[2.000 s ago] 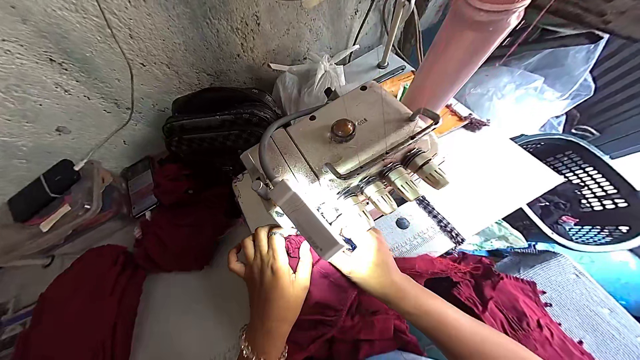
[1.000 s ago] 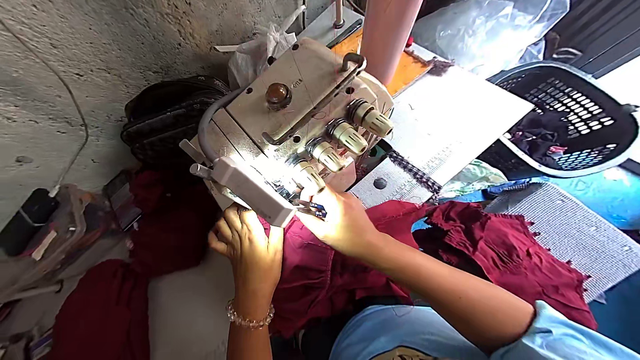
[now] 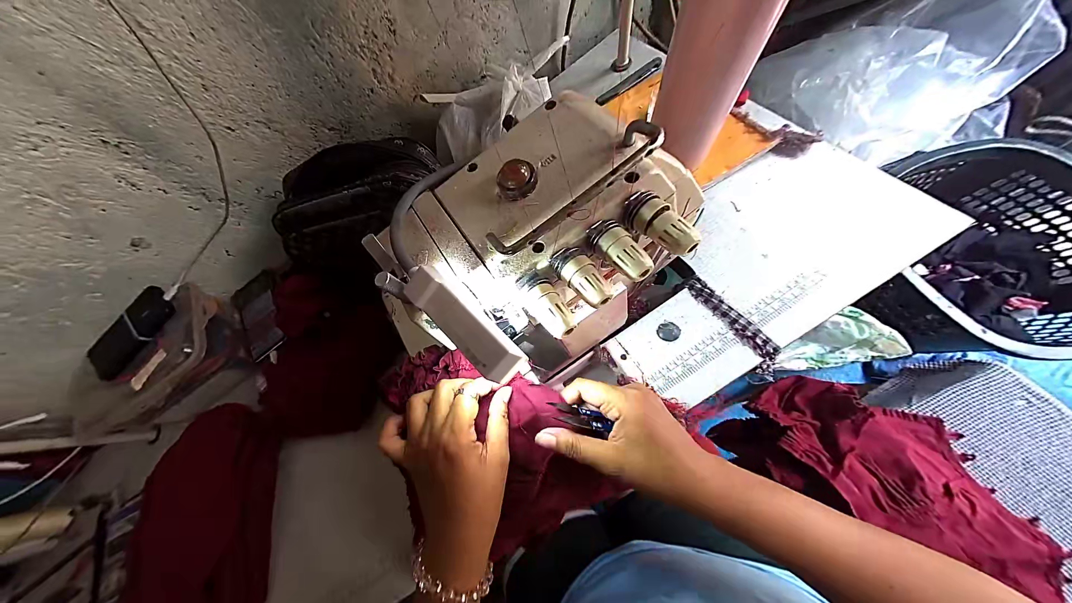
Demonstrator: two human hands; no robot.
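Note:
An overlock sewing machine (image 3: 553, 201) with several tension dials stands in the middle, its lamp lit over the needle area. Dark red gathered fabric (image 3: 536, 469) lies at the front of the machine and hangs toward my lap. My left hand (image 3: 456, 435), with a ring and a beaded bracelet, presses and grips this fabric just below the presser foot area. Small thread snips (image 3: 590, 419) with blue handles are in my right hand (image 3: 636, 431), blades pointing left over the fabric. The needle itself is hidden behind the machine's front cover.
More dark red fabric lies left (image 3: 205, 502) and right (image 3: 888, 469). A black basket (image 3: 997, 335) holding cloth stands at the right. Behind the machine are a pink cylinder (image 3: 716, 75) and plastic bags. A black bag (image 3: 352, 201) and a clear container (image 3: 193, 335) sit along the wall.
My right hand has drawn back from beside the needle area, and the snips in it now show plainly. My left hand stays on the fabric. The view has shifted.

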